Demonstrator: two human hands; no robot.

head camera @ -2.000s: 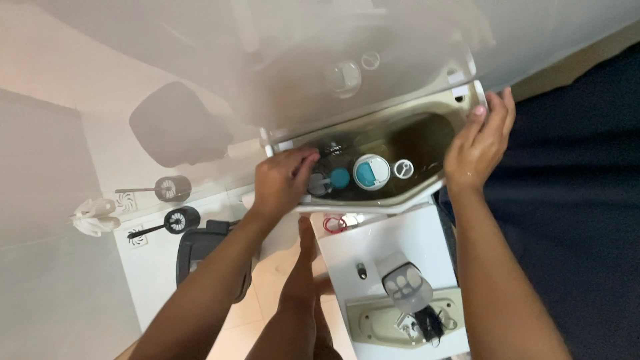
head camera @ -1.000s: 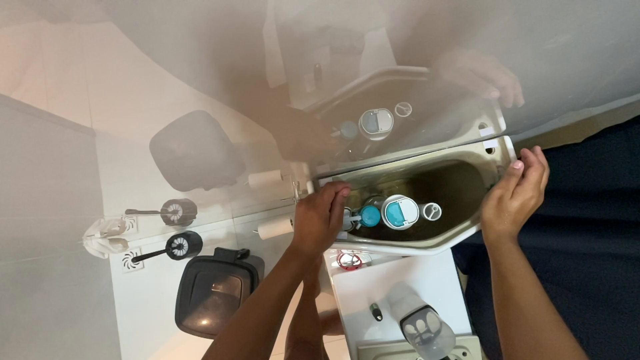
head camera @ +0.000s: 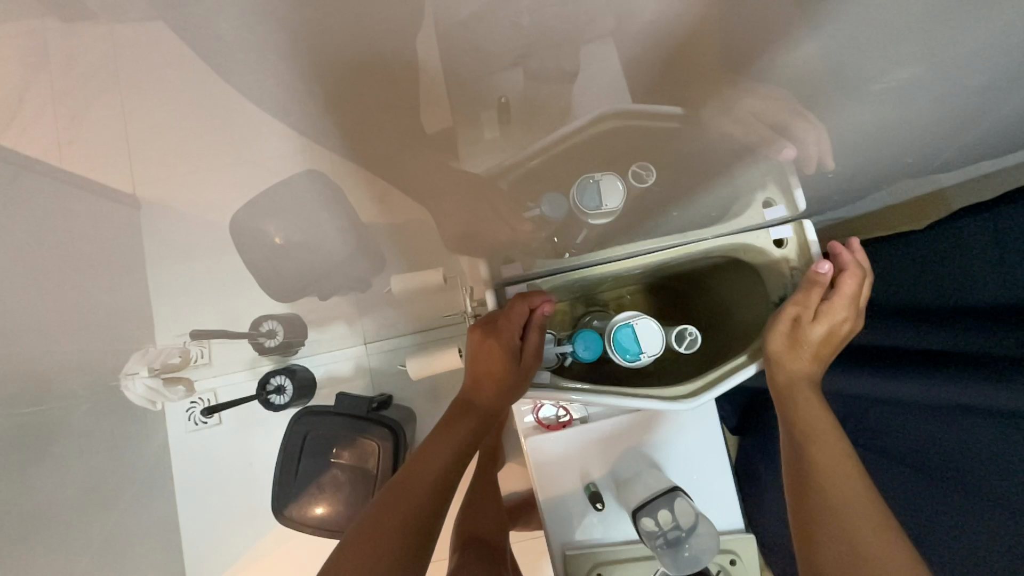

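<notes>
An uncovered toilet cistern [head camera: 724, 376] stands against a glossy wall that mirrors it. Inside are a flush valve with a white and teal top [head camera: 634, 340], a teal round cap [head camera: 587, 346] of the fill valve and a white overflow tube [head camera: 686, 339]. My left hand [head camera: 506, 344] is over the cistern's left end, fingers curled at the rim; its fingertips are partly hidden, and whether it grips anything is unclear. My right hand [head camera: 820, 312] rests against the right end, thumb on the rim and fingers spread along the outer side.
Below the cistern is a white surface [head camera: 640, 440] with a red ring-shaped item [head camera: 552, 414], a small dark object [head camera: 594, 496] and a clear plastic container [head camera: 676, 528]. Leftward are a black lidded bin [head camera: 340, 472], a toilet brush [head camera: 276, 390], a paper roll [head camera: 434, 362] and a floor drain. Dark fabric hangs right.
My left hand has shifted from above the fill valve toward the cistern's left end. My right hand stays at the right end. The view has shifted.
</notes>
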